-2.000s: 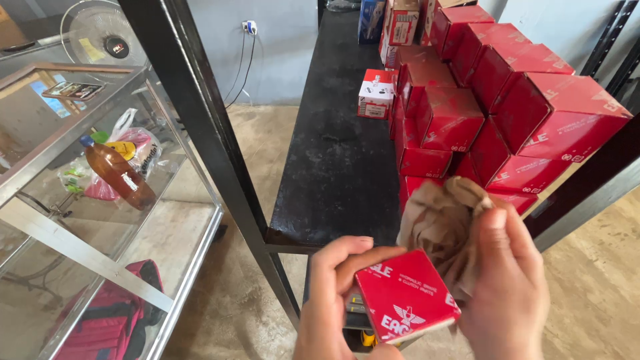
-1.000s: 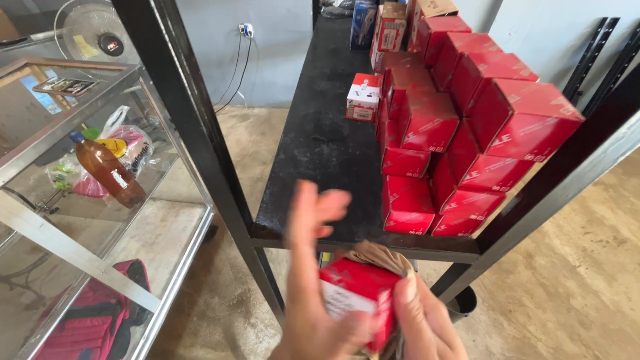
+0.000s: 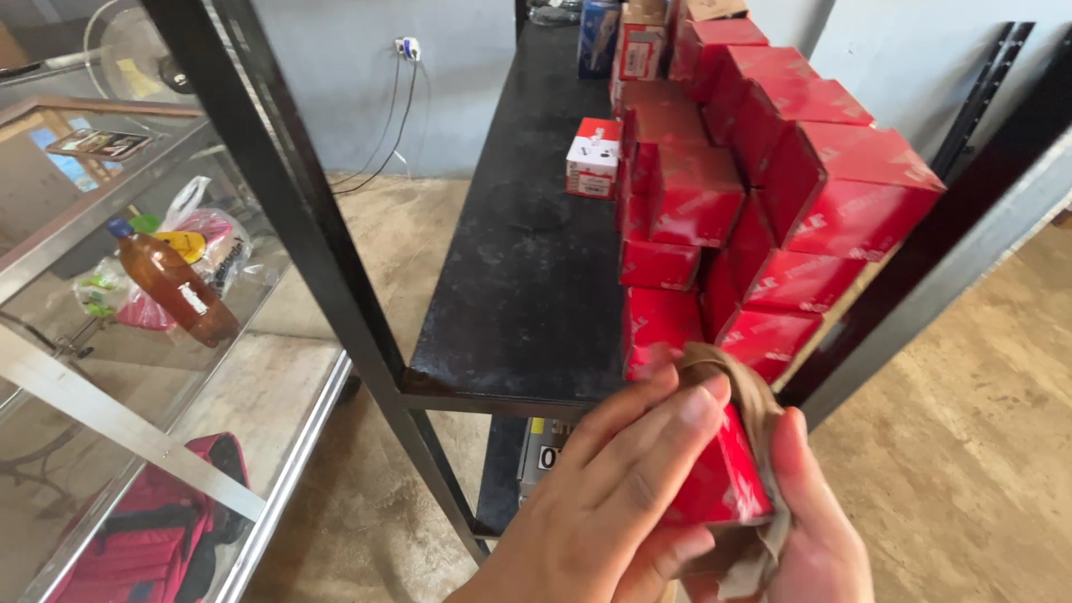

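Observation:
Between my two hands, near the bottom right, is a small red cardboard box (image 3: 724, 481). A brown cloth (image 3: 758, 427) wraps its top and right side. My left hand (image 3: 615, 486) lies against the box's left side and upper face, fingers extended; whether it grips is not clear. With my right hand (image 3: 812, 519) I hold the box through the cloth, thumb up along the right edge. Just beyond my fingers, stacked red boxes (image 3: 863, 193) fill the right side of a black metal shelf (image 3: 528, 293).
A small white and red box (image 3: 593, 159) stands left of the stack, and a blue box (image 3: 598, 38) farther back. Black frame posts (image 3: 310, 201) rise on both sides. At left, a glass display case (image 3: 293, 402) has a brown plastic bottle (image 3: 172, 285) and a red bag (image 3: 151, 528) in view.
The cloth was bunched beside the box in my right hand; now it wraps around the box. My left hand, raised off the box a second ago, has come down against it.

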